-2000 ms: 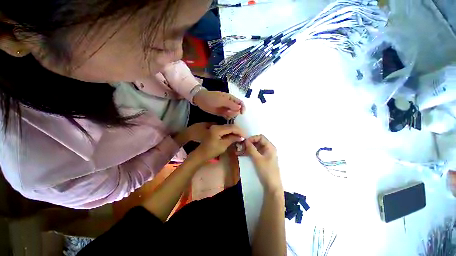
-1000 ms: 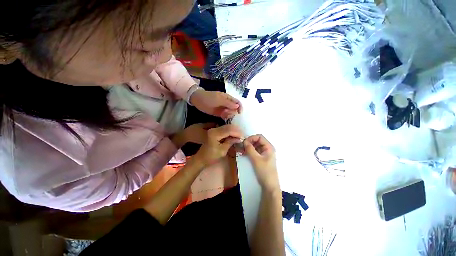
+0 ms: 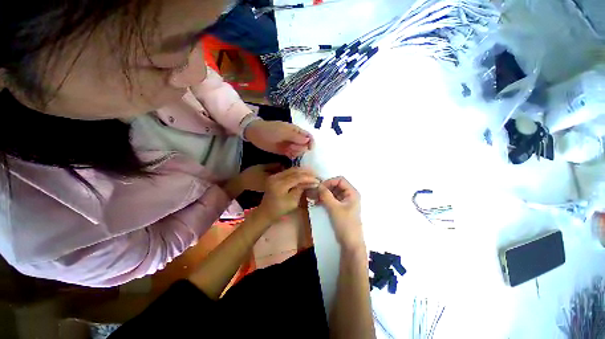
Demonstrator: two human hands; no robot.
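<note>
My left hand (image 3: pixel 288 191) and my right hand (image 3: pixel 340 202) meet at the table's near edge. The fingertips of both hands are pinched on a small end of thin wires (image 3: pixel 314 191), mostly hidden by the fingers. A loose pile of short black tubes (image 3: pixel 385 270) lies on the table to the right of my right forearm. A small hooked lead (image 3: pixel 422 200) with a dark curved end and a few coloured wires lies mid-table.
A person in a pink top (image 3: pixel 119 212) sits close at the left, hands (image 3: pixel 278 138) beside mine. A cable sheaf (image 3: pixel 351 59) lies at the far side, a few black tubes (image 3: pixel 340 124) near it. A smartphone (image 3: pixel 533 258) and clear bags (image 3: pixel 511 86) lie at the right.
The whole view has shifted slightly, moving the table things a little left. The neighbour's head has moved left. My hands stay together, their fingertips still pinched on the wires.
</note>
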